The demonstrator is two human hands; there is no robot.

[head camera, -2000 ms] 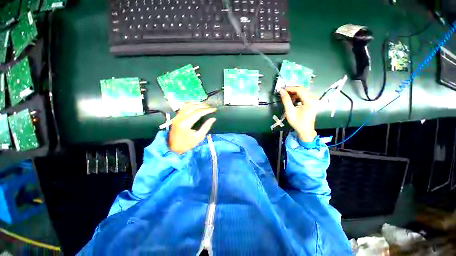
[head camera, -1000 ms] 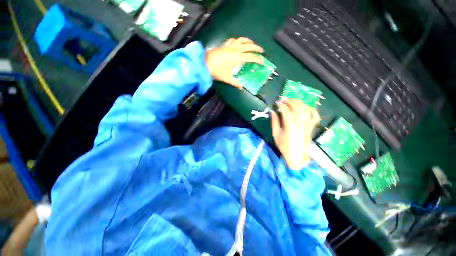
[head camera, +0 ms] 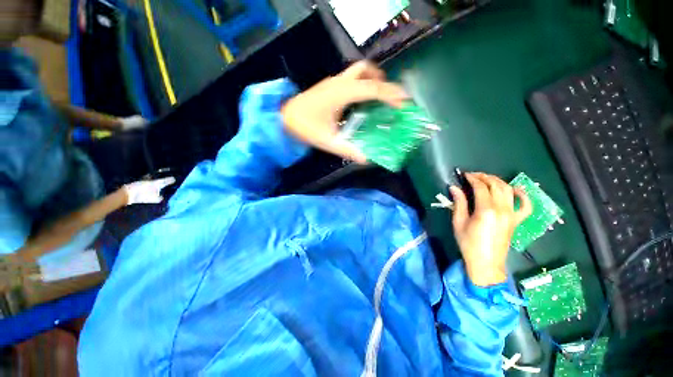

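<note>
My left hand (head camera: 343, 107) grips a green circuit board (head camera: 391, 136) by its edge, above the front edge of the green bench; hand and board are slightly blurred. My right hand (head camera: 487, 213) is over the bench with a small black plug (head camera: 463, 179) between its fingers, apart from the held board. A second circuit board (head camera: 535, 213) lies just beside my right hand, partly covered by it. Another circuit board (head camera: 555, 296) lies farther along the bench, and one more shows at the bottom edge.
A black keyboard (head camera: 605, 169) lies behind the boards. White tape crosses (head camera: 521, 364) mark the bench edge. A board lies on a black sheet (head camera: 424, 28) at the top. Another person's white-gloved hand (head camera: 150, 191) is at the left. A blue stool (head camera: 247, 20) stands at the upper left.
The view has turned further. My left hand has lifted its board off the bench and away from the row. My right hand has the black plug, now apart from that board. Another person has come into view.
</note>
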